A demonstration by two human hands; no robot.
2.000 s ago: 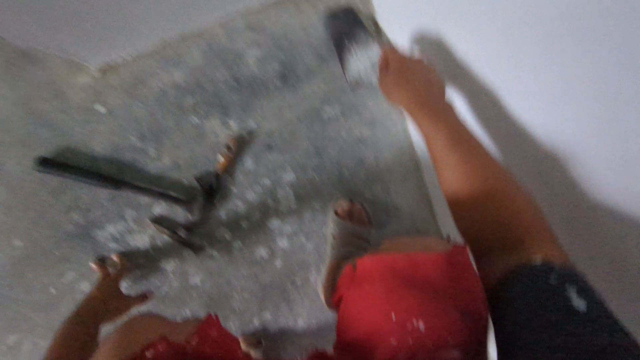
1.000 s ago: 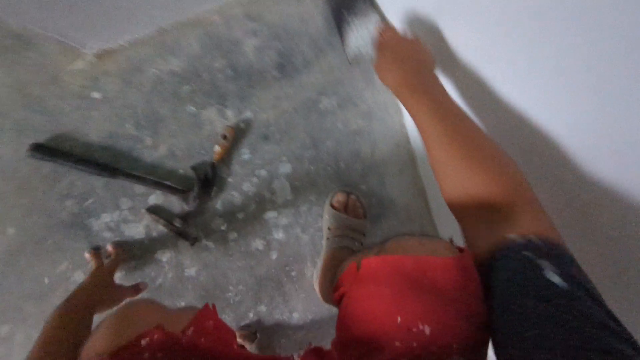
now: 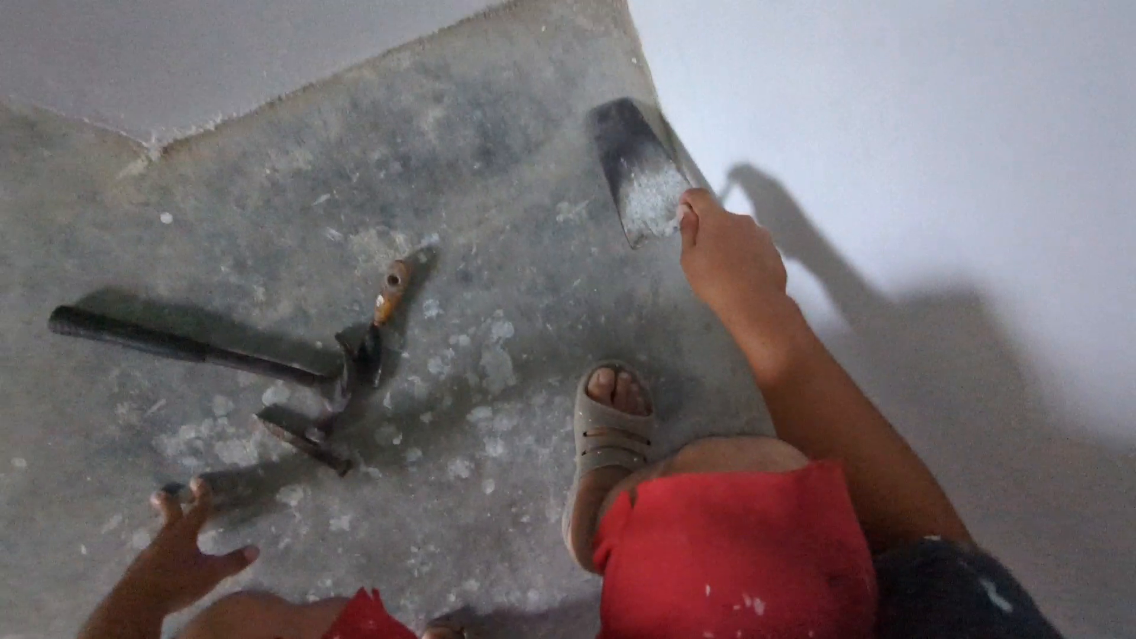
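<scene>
My right hand grips a wide, dark, flat-bladed tool by one side, beside the foot of the white wall at the upper right. White powder or debris lies on the lower part of its blade; the tool's exact kind is unclear. At the lower left, my left hand has its fingers spread and holds nothing. Just above that hand, a hammer with a black grip lies on the concrete floor. Its head meets a metal tool with an orange-brown handle, whose blade is partly hidden.
A white wall runs along the right, meeting the grey concrete floor, which has white spots. Another wall with a jutting corner stands at the upper left. My sandalled foot is at the lower middle.
My right hand has moved down a little with the flat-bladed tool, so more of its blade shows than one second ago. The left hand and the tools on the floor have stayed in place.
</scene>
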